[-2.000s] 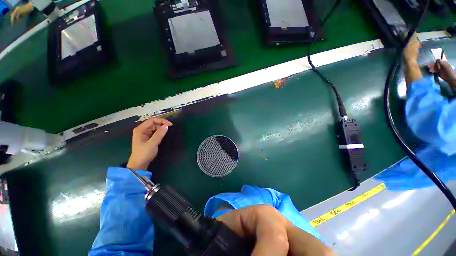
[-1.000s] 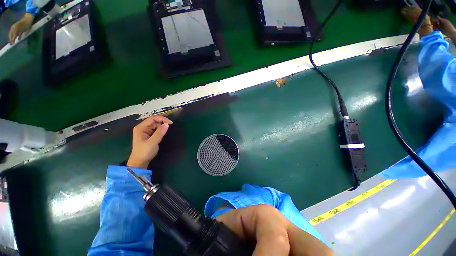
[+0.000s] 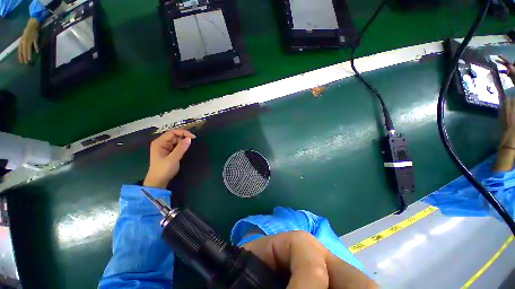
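Observation:
My right hand [image 3: 302,257] is shut around the black electric screwdriver [image 3: 203,242], cut off by the bottom edge. The screwdriver's thin metal bit [image 3: 153,201] points up and left over my left sleeve. My left hand [image 3: 165,157] rests low over the green bench with thumb and index finger pinched together. Whether a tiny screw is between the fingertips is too small to tell. A round dish [image 3: 246,173] with a grey ring pattern and a dark patch at its upper right lies right of my left hand. The bit touches neither dish nor fingertips.
Several open black tablet units [image 3: 204,42] lie on the green belt beyond the pale rail [image 3: 288,84]. A black adapter [image 3: 400,163] lies right, with a cable [image 3: 443,113] looping past. Another person's arm [image 3: 505,135] and a unit [image 3: 480,84] are far right. Another hand [image 3: 28,40] is upper left.
The tablet units on the belt have shifted slightly left. At far right, the other person's arms have moved and a unit now lies on the bench there. My hands have barely moved.

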